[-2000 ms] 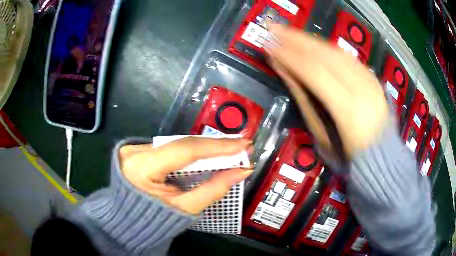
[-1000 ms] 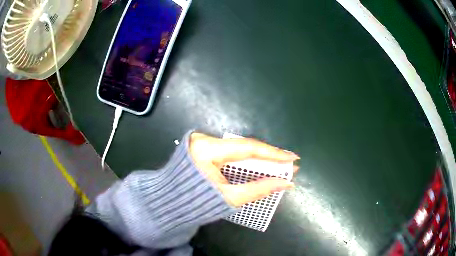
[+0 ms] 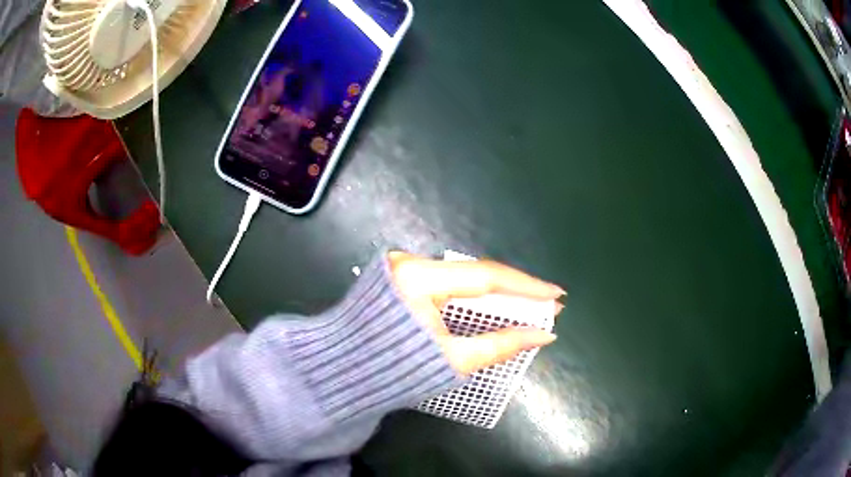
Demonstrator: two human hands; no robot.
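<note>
My left hand is at the centre of the view, in a blue-grey ribbed cuff. It is shut on a white dot sticker sheet with rows of dark dots. The sheet lies low over the dark-green surface, and its middle is partly hidden by the fingers and thumb. My right hand is not in view. A dark-grey piece of cloth, perhaps a sleeve, shows at the lower right edge.
A smartphone with a lit screen lies at the upper left, with a white charging cable plugged in. A cream fan and a red stool are left. A pale curved strip borders the dark-green work surface.
The tray of red phones under my hands has left the view, and so has my right hand. The smartphone, fan and stool appear further right. My left hand still holds the sheet.
</note>
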